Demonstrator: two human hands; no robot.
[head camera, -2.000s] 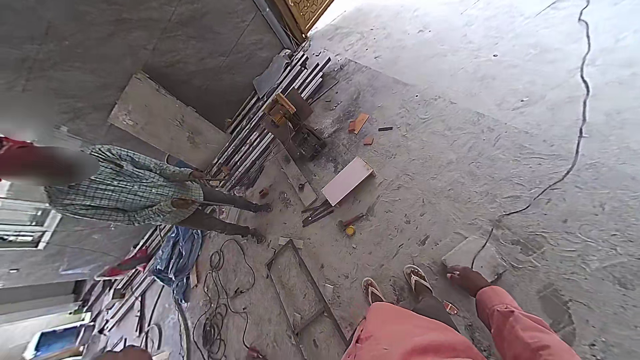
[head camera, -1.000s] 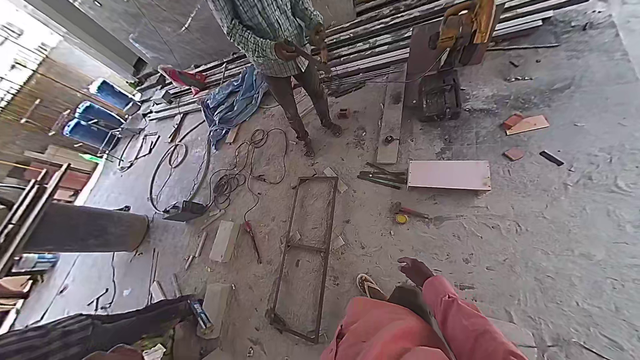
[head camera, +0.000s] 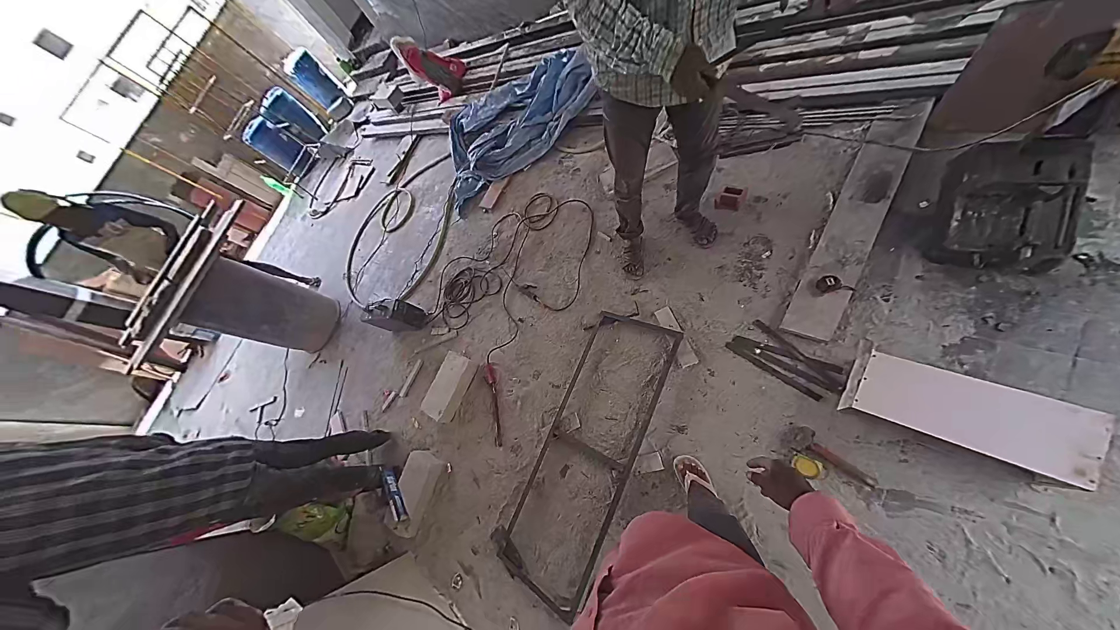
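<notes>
My right hand (head camera: 779, 482) extends from a salmon-pink sleeve above the dusty floor, its fingers partly curled. A pale spot shows at the fingertips; whether it is a held thing is unclear. Just right of the hand lie a hammer (head camera: 842, 464) and a yellow round object (head camera: 806, 466). What appears to be my left hand (head camera: 217, 615) is cut off by the bottom edge at the lower left, beside a crumpled white thing (head camera: 283, 613); its grip is hidden. A rectangular metal frame (head camera: 573, 455) lies flat left of my sandalled foot (head camera: 693, 472).
A co-worker in a checked shirt (head camera: 643, 52) stands ahead. At left, striped sleeves (head camera: 175, 481) reach toward a blue tube (head camera: 394, 494) and pale blocks. Cables (head camera: 472, 284) coil beyond the frame. A pale panel (head camera: 980, 416) and metal strips (head camera: 787, 363) lie right. Another person is far left.
My right hand has left the pale slab it touched two seconds ago. The view has swung left, and the striped-sleeved arms now reach farther in, toward the blue tube.
</notes>
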